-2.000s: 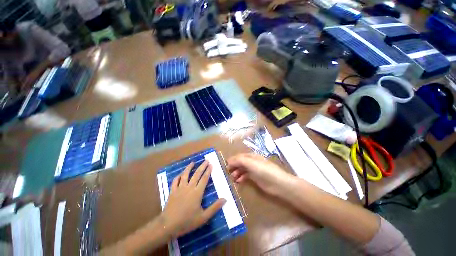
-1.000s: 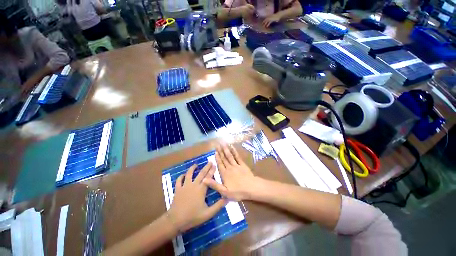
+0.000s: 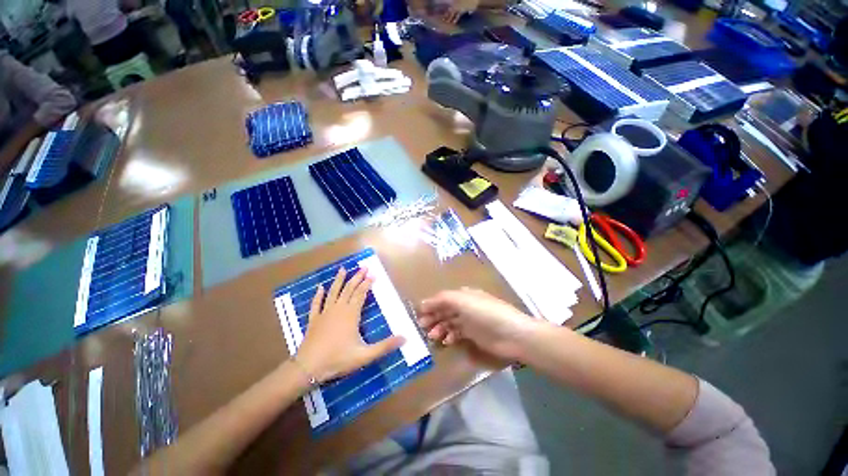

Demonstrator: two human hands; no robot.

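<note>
A joined cell piece [image 3: 386, 375], blue with pale lines, lies on the brown table in front of me. A white strip [image 3: 392, 311] lies along its right side and another [image 3: 317, 405] along its left side. My left hand [image 3: 339, 333] rests flat on the piece, fingers spread, thumb near the right strip. My right hand [image 3: 472, 321] is just right of the piece with its fingers curled. Whether the right fingers hold something thin, such as ribbon, cannot be made out.
Two dark cell piles [image 3: 270, 216] lie on the pale mat [image 3: 223, 263]. Short ribbons [image 3: 450, 234], white strips [image 3: 525, 262], scissors [image 3: 602, 249] and an iron stand [image 3: 459, 177] lie right. A finished stack [image 3: 123, 270] and long ribbons [image 3: 154, 390] lie left. A grey machine [image 3: 507, 121] stands behind.
My right hand was on the right white strip beside my left hand one second ago. It has moved off to the right. My left hand stays on the piece. The view has shifted.
</note>
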